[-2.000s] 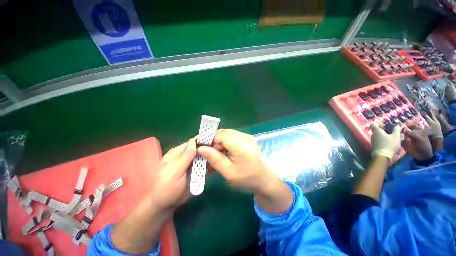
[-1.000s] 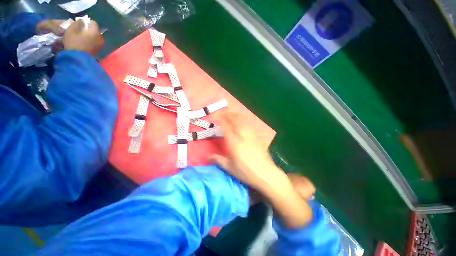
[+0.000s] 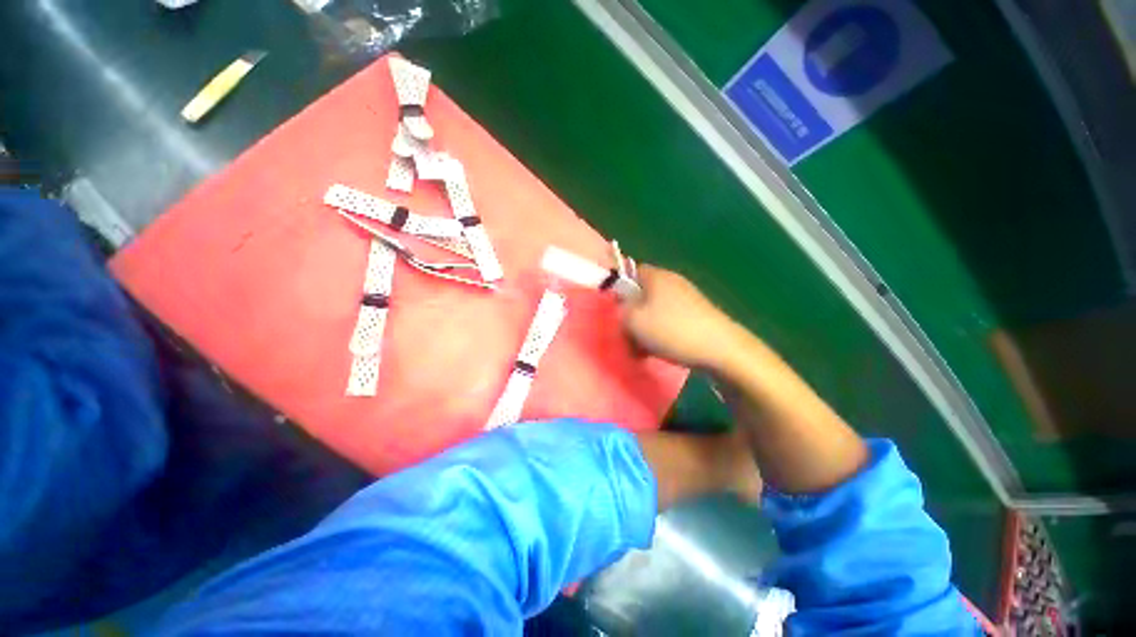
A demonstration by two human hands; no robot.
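My right hand (image 3: pixel 669 321) is closed around white perforated watch straps (image 3: pixel 577 268) with a dark keeper band, over the far right part of the red pad (image 3: pixel 268 299). Several strap ends stick out past its fingers. My left forearm (image 3: pixel 688 467) passes behind my right forearm; my left hand is mostly hidden there, so its hold does not show. One loose strap (image 3: pixel 543 330) lies alone on the pad, partly covered by my left sleeve. Other straps (image 3: pixel 370 330) lie crossed and overlapping at the pad's middle and upper end.
A yellow-handled knife (image 3: pixel 218 90) lies on the green bench at upper left, near crumpled clear plastic (image 3: pixel 399 25). A neighbour's blue sleeve (image 3: pixel 69 411) is at the left edge. A shiny plastic sheet (image 3: pixel 673 560) lies below my forearms. A compartmented tray (image 3: pixel 1036 572) shows at lower right.
My right hand has moved up and right with straps taken from the right side of the pile. The neighbour's hands have left the upper left, where the knife now shows.
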